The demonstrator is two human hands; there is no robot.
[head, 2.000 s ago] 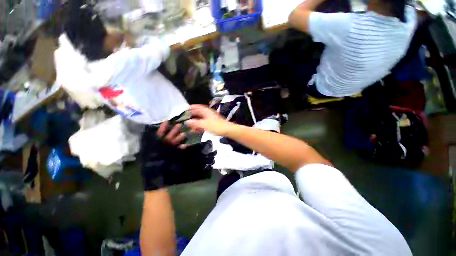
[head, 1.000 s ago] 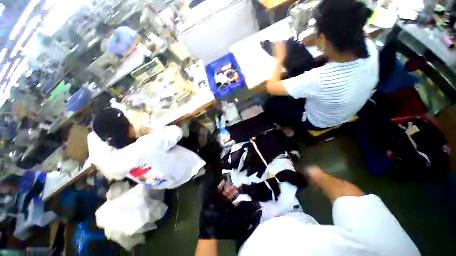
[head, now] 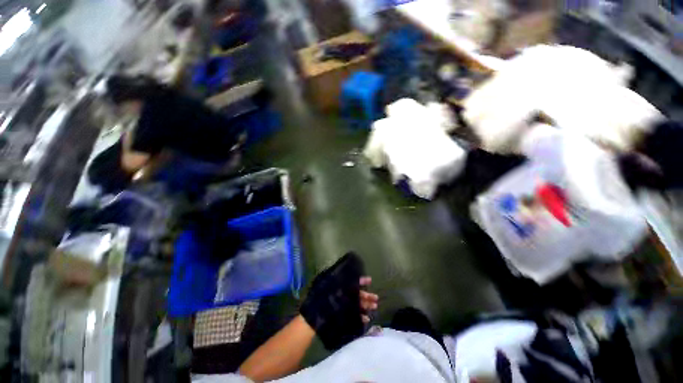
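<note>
My left hand (head: pixel 366 299) is at the bottom centre, blurred, over the green floor. Black cloth (head: pixel 334 301) covers its back and wrist, and only some fingers show at the cloth's right side. I cannot tell whether the fingers grip it. My right hand is out of the picture. A heap of black and white cloth pieces (head: pixel 498 344) lies at the bottom right, beside my lap, cut off by the lower edge.
A blue crate (head: pixel 290 254) with pale contents stands left of my hand. White cloth (head: pixel 419 149) is heaped ahead. A person in a white top with a red and blue print (head: pixel 592 217) is at right; another person (head: pixel 180 123) in dark clothes is at left. A blue stool (head: pixel 362 93) and carton (head: pixel 326 86) stand farther off.
The view has swung left. My left hand with the black cloth is now away from the bundle, which has shifted to the bottom right. My right hand has left the picture.
</note>
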